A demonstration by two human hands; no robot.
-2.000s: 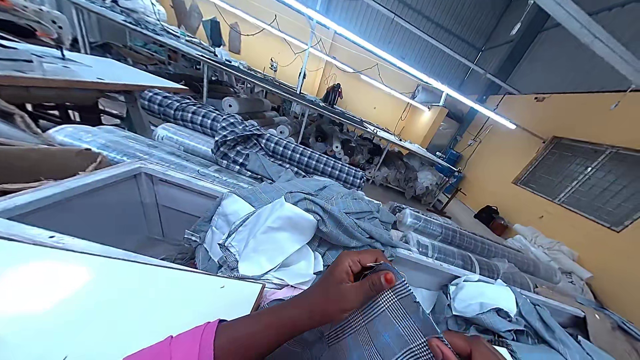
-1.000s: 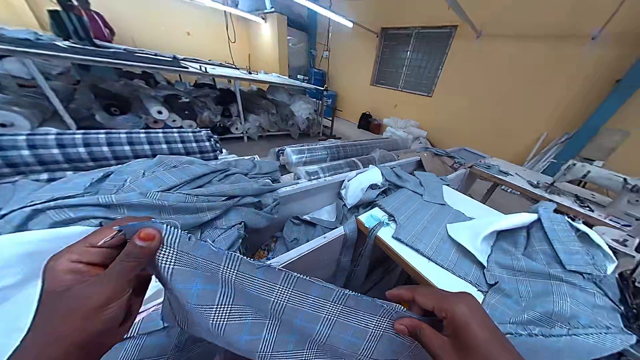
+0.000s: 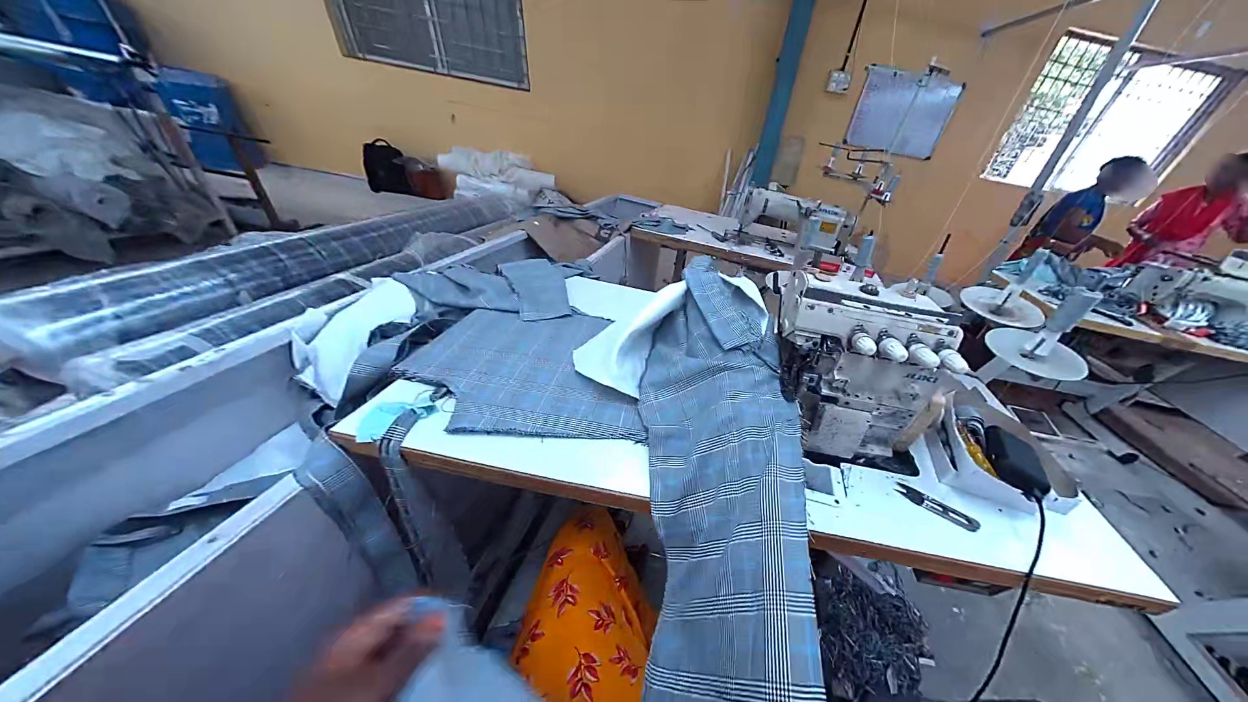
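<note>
At the bottom edge of the head view my left hand (image 3: 375,648), blurred by motion, grips a grey-blue cloth piece (image 3: 463,673). My right hand is out of view. Ahead, a long grey plaid garment piece (image 3: 726,468) with white lining (image 3: 634,341) hangs over the front edge of the white sewing table (image 3: 546,453). Another plaid piece (image 3: 526,375) lies flat to its left, near a small light-blue scrap (image 3: 390,414). To the right stands a Juki overlock machine (image 3: 868,341), with thread snips (image 3: 938,507) on the tabletop in front of it.
Grey-walled bins (image 3: 185,575) at the left hold plaid cloth. Beyond them lie plastic-wrapped fabric rolls (image 3: 263,273). A black cable (image 3: 1024,595) hangs over the table's right front. Below are dark fabric trimmings (image 3: 868,624). Two people (image 3: 1072,210) are at another machine table, far right.
The view has swung far to the right, to the overlock table. A second ago both hands held a plaid piece stretched between them; now only the left hand shows, low in view.
</note>
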